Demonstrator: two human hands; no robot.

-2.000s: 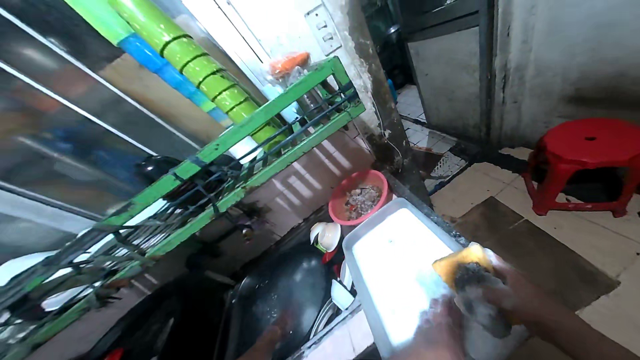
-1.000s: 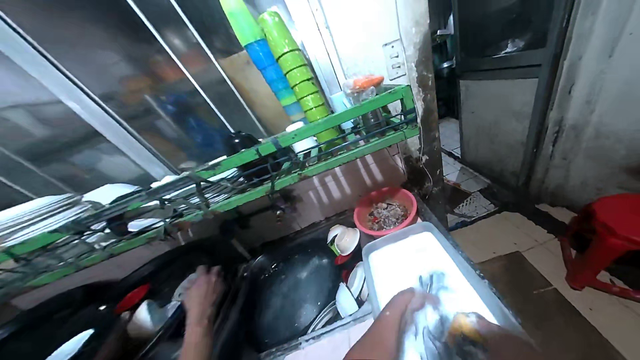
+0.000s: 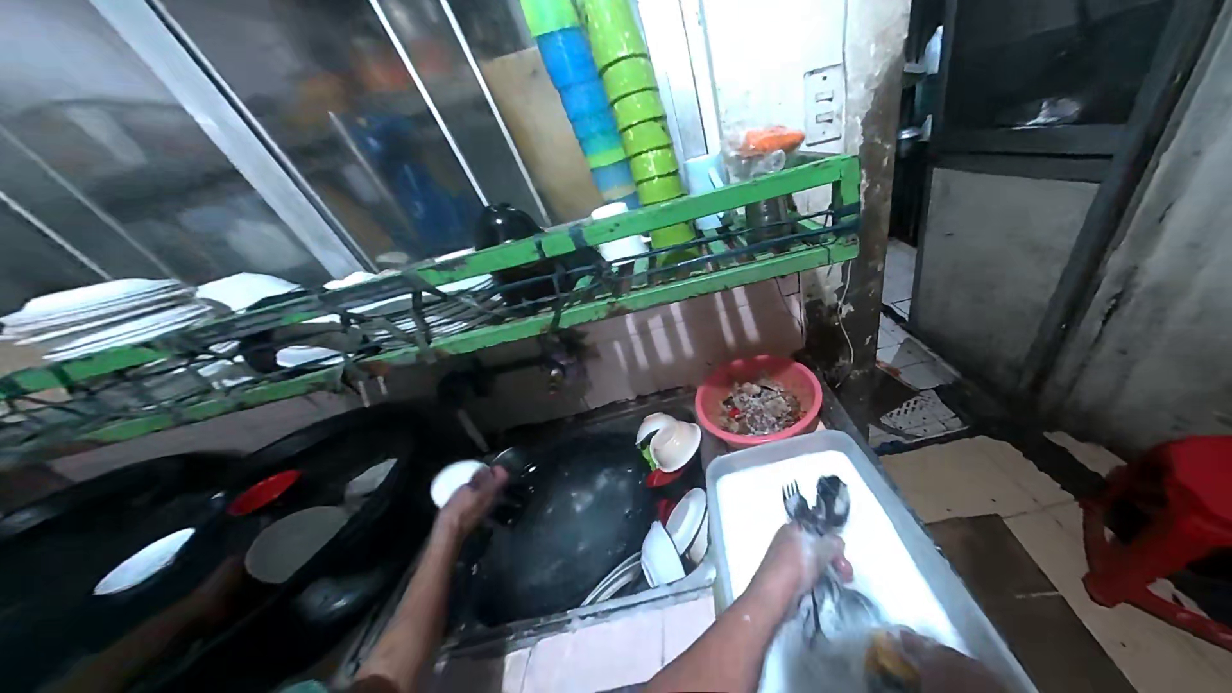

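My left hand (image 3: 801,570) is closed around a bundle of metal forks and spoons (image 3: 818,510) above a grey plastic tub (image 3: 871,462) of white suds. The fork tines and a spoon bowl stick out past my fingers. At the bottom edge, my right hand (image 3: 929,664) holds a yellow sponge (image 3: 890,659), blurred, beside the lower part of the cutlery. White bowls (image 3: 674,446) and plates (image 3: 661,555) sit left of the tub. A pink basin (image 3: 811,371) with food scraps stands behind it.
Another person's hand (image 3: 474,499) holds a white bowl (image 3: 454,481) by a black basin (image 3: 577,510). Dark tubs (image 3: 385,423) with dishes stand at the left. A green rack (image 3: 693,207) with plates and cups runs across the back. A red stool (image 3: 1179,520) is at the right.
The other person's hand has moved from the left tub to the black basin's edge with a white bowl. The cutlery in my left hand shows more clearly. The view has turned.
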